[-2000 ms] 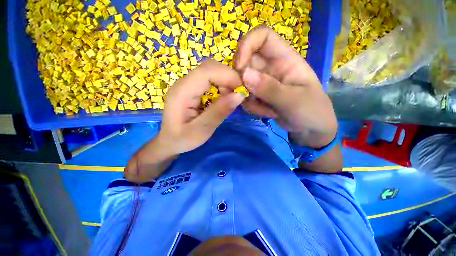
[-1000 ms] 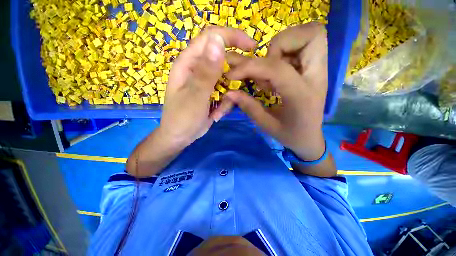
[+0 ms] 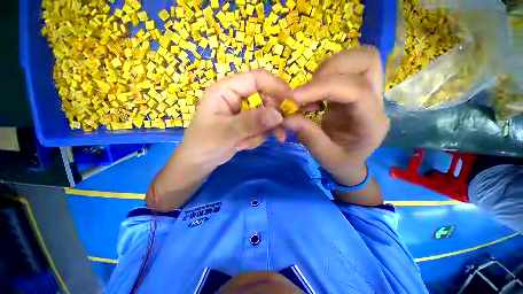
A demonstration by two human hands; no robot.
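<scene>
Many small yellow square components [image 3: 155, 95] lie loose across the floor of a blue plastic tray [image 3: 109, 136]. My left hand [image 3: 226, 118] is above the tray's near edge, fingers curled around a few yellow components [image 3: 254, 101] that show between thumb and fingers. My right hand [image 3: 344, 109] meets it from the right and pinches one yellow component [image 3: 289, 107] between thumb and index fingertips. The fingertips of both hands are close together; whether they touch is unclear. A blue band is on my right wrist. The inside of my left palm is partly hidden.
A clear plastic bag [image 3: 447, 74] with similar yellow parts lies right of the tray on a dark green surface [image 3: 453, 129]. A red stool [image 3: 436, 172] and another person's grey-clothed part [image 3: 502, 192] are at the right. The blue floor has yellow lines.
My left fingers have curled inward from a more raised, open pose. My right fingers have closed onto a component beside them. The tray view has shifted slightly.
</scene>
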